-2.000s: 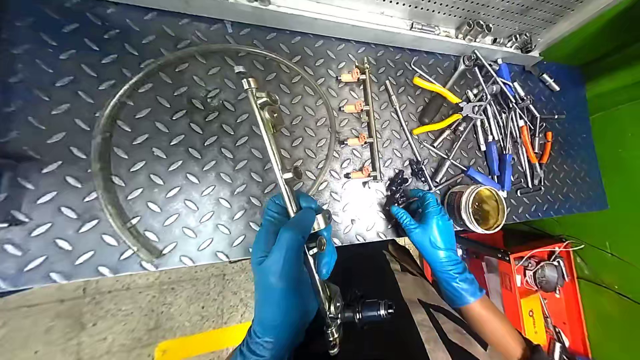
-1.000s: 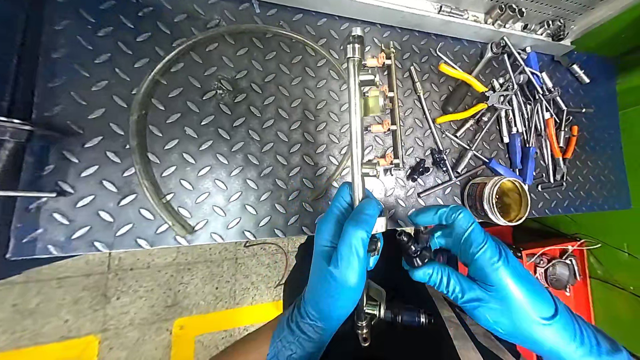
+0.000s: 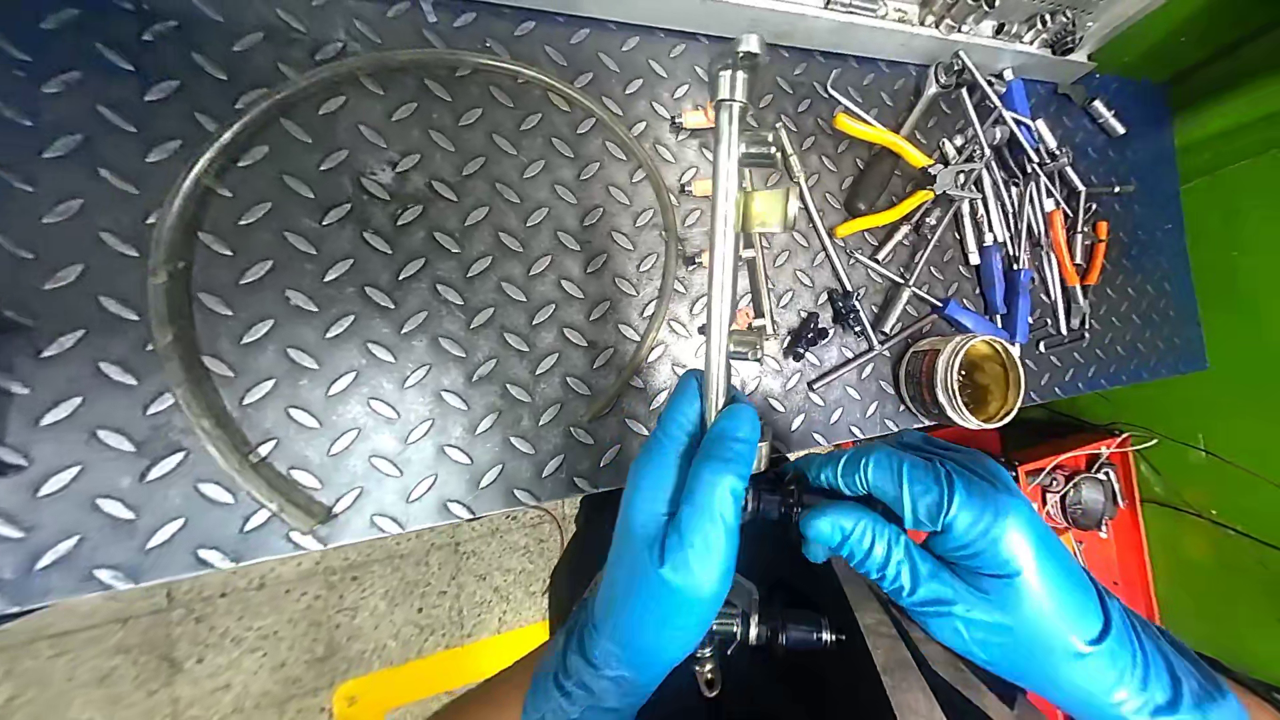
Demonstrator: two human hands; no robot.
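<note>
My left hand [image 3: 680, 510], in a blue glove, is closed around a metal fuel rail [image 3: 724, 250] that stands nearly upright in view. Toward the rail's lower end, a black fuel injector [image 3: 795, 632] sticks out to the right. Between the thumb and fingers of my right hand [image 3: 920, 520], also gloved, is another black fuel injector [image 3: 775, 502], against the side of the rail; whether it is seated in its port is hidden. Behind the rail lies a second rail [image 3: 762, 290] with several orange injectors [image 3: 698, 187]. Two small black parts [image 3: 806, 335] lie to its right.
A clear hose [image 3: 175, 300] curves over the diamond-plate bench top [image 3: 420, 300]. An open can of grease [image 3: 985, 382] stands near the front edge. Yellow-handled pliers [image 3: 885, 215], blue-handled screwdrivers [image 3: 990, 280] and other tools lie at right. A red tool cart [image 3: 1125, 540] is below.
My right hand has gone from the black parts on the bench to the rail, with a black injector in its fingers. My left hand has turned the rail from slanted to nearly upright.
</note>
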